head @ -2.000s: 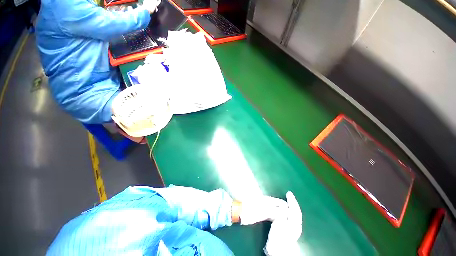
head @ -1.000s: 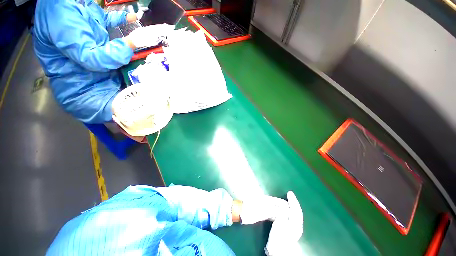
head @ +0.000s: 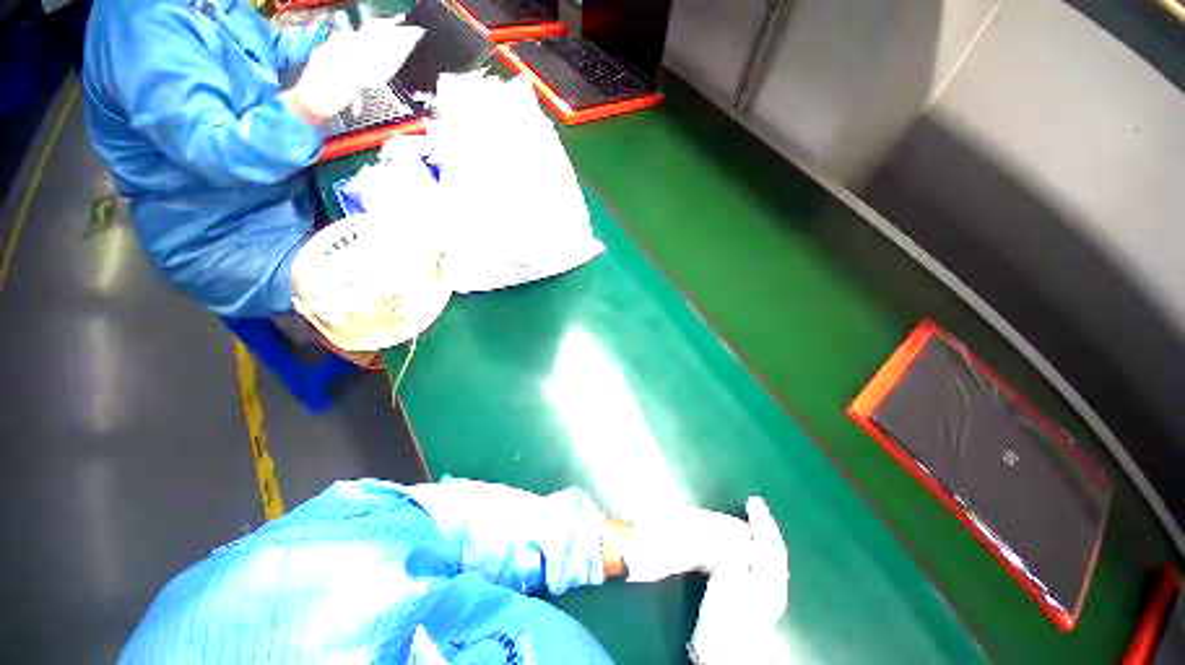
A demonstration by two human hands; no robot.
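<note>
My left hand [head: 682, 543], in a white glove, lies low over the green bench top [head: 520, 403]. Its fingers meet a white gloved shape that reaches down to the bottom edge. Glare blurs the two together, so I cannot tell whether that is my right hand or if anything is held. A closed dark laptop [head: 994, 474] with a small central logo and shiny film lies on an orange-red tray on the green conveyor, to the right of my hand and apart from it.
A person in a blue smock [head: 195, 143] sits upper left, white gloves over an open laptop, holding a white sheet [head: 380, 59]. A cream round fan [head: 370, 292] and white bag [head: 513, 195] stand on the bench. Another open laptop [head: 585, 72] is behind. An orange-red tray edge [head: 1154, 617] shows lower right.
The closed laptop and its tray have moved along the conveyor toward the lower right. The open laptop at the back has shifted slightly right. The seated person now holds up a white sheet. My left hand is unchanged.
</note>
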